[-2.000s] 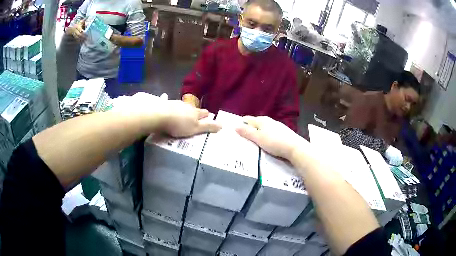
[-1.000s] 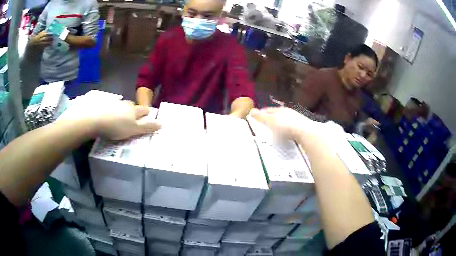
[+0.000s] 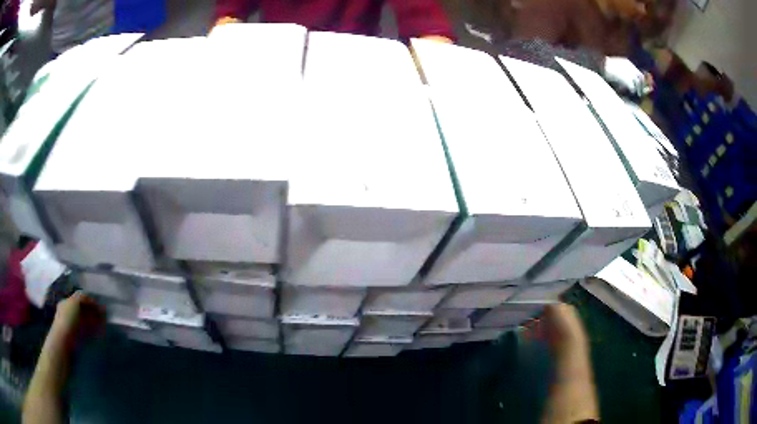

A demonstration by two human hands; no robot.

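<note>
A wide stack of closed white retail boxes stands in front of me, several side by side and in layers, with thin green sides showing between some. Their tops are overexposed and the front ends are uneven. My left hand is blurred and dark at the stack's lower left corner. My right hand is blurred at the lower right corner. The fingers of both hands are hidden or unclear, so I cannot tell whether they grip the boxes.
The dark green bench shows below the stack. A person in a red top is behind it, fingers at its far edge. White papers or flattened cartons and a barcoded label lie at right. Blue bins are beyond.
Both hands have left the top boxes and moved down to the stack's lower left and right. The view has tilted down and now shows more of the bench.
</note>
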